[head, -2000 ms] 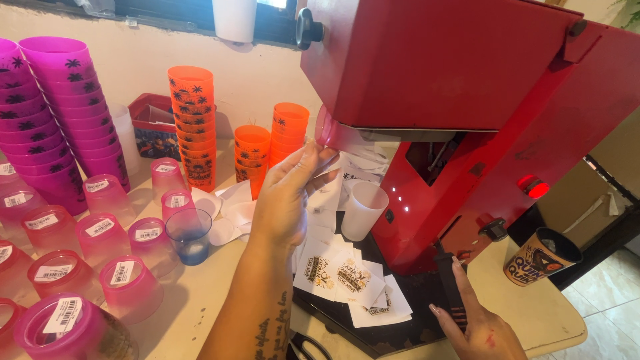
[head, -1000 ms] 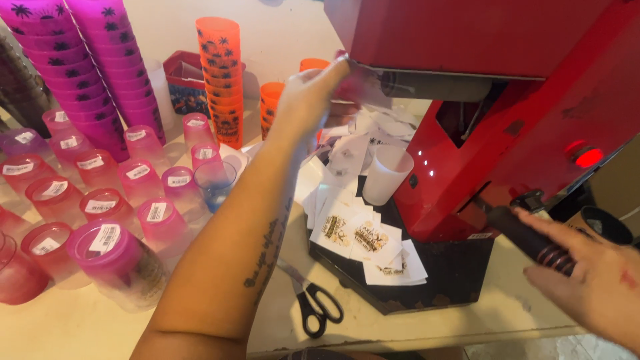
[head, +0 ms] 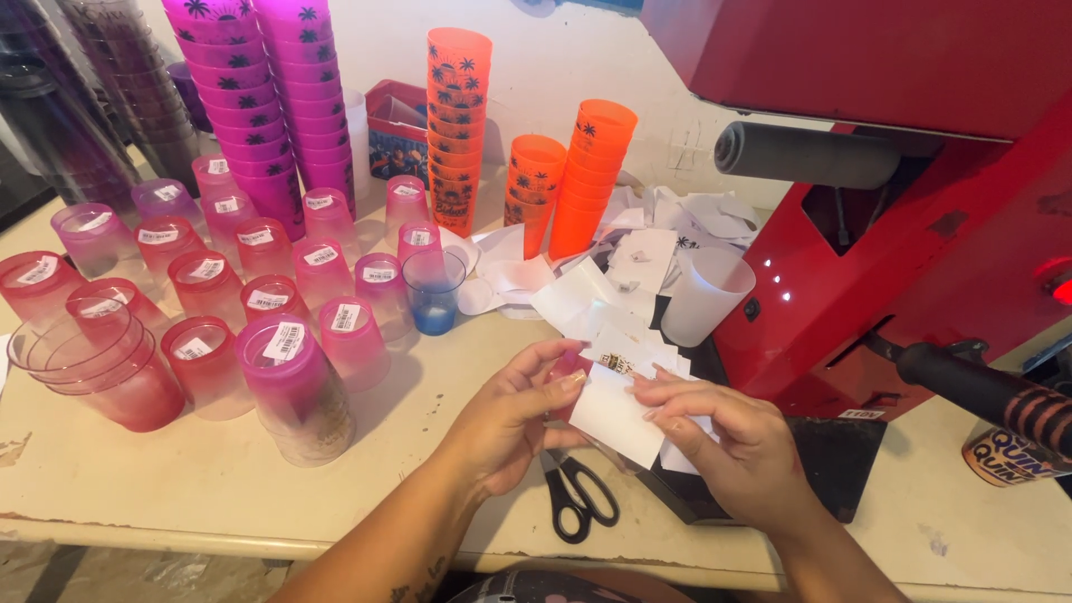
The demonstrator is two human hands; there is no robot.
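Observation:
My left hand [head: 523,410] holds a pinkish translucent plastic cup [head: 566,381], mostly hidden behind my fingers and a white paper piece. The fingertips of my right hand [head: 720,435] touch that white paper [head: 618,414], which lies against the cup. Just behind my hands, printed paper transfers [head: 621,356] are piled on the black base of a red heat press [head: 837,352]. Black-handled scissors [head: 578,502] lie on the table below the cup. The press's black lever handle [head: 980,385] is to the right of my right hand, with nothing gripping it.
Upside-down pink and red cups [head: 209,276] crowd the left. Tall stacks of magenta cups [head: 243,109] and orange cups [head: 456,126] stand behind. Loose white papers [head: 578,293], a blue cup [head: 434,293] and a frosted white cup [head: 708,297] sit near the press. A printed cup [head: 1001,456] is at the right.
My left hand has come down from the press opening with the cup. My right hand has left the lever handle and now touches the white paper. The view has shifted left.

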